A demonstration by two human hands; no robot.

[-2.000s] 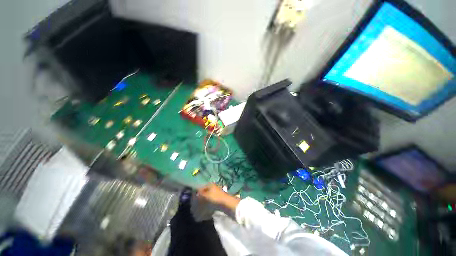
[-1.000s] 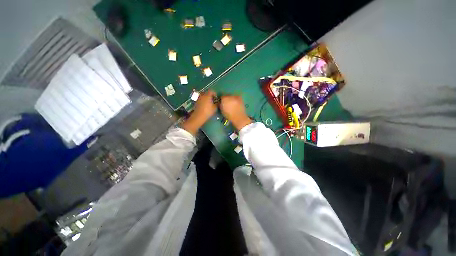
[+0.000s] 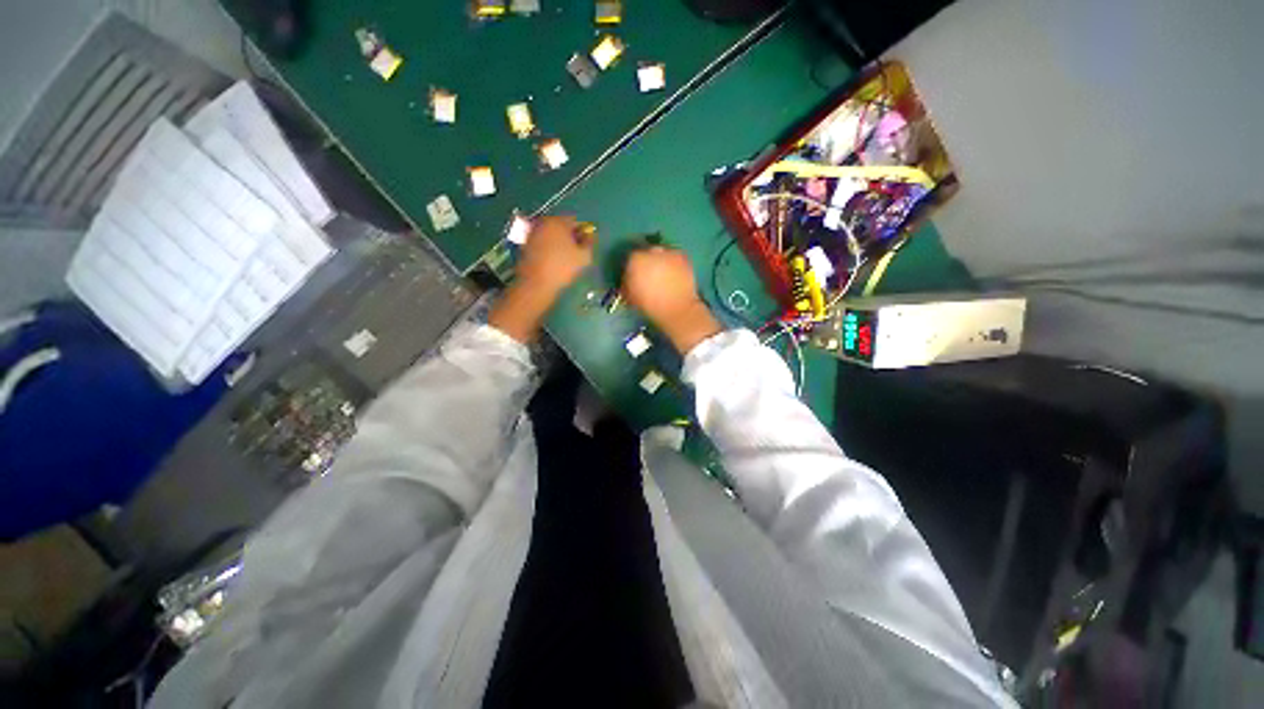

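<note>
My left hand (image 3: 557, 255) is over the green-matted bench (image 3: 631, 187) near its front edge, fingers closed around a small part with a yellow end (image 3: 586, 231). My right hand (image 3: 659, 281) is a little to the right, apart from the left, fingers curled at a small dark thing; whether it grips it cannot be told. A small white battery-like part (image 3: 519, 230) lies beside my left hand. Two more, one white (image 3: 638, 344) and one pale (image 3: 652, 381), lie below my right hand. Several similar parts (image 3: 520, 119) are scattered farther back.
A red parts box (image 3: 750, 208) full of wires stands to the right, beside a pale power supply (image 3: 936, 333) with red and green digits. Paper sheets (image 3: 180, 249) lie on a grey surface at the left, above a blue thing (image 3: 83, 429). Black equipment (image 3: 1026, 485) is at the lower right.
My hands were close together at a small dark thing and are now apart. The left now shows a yellow-ended part. The whole view has shifted slightly, with the bench higher in the picture.
</note>
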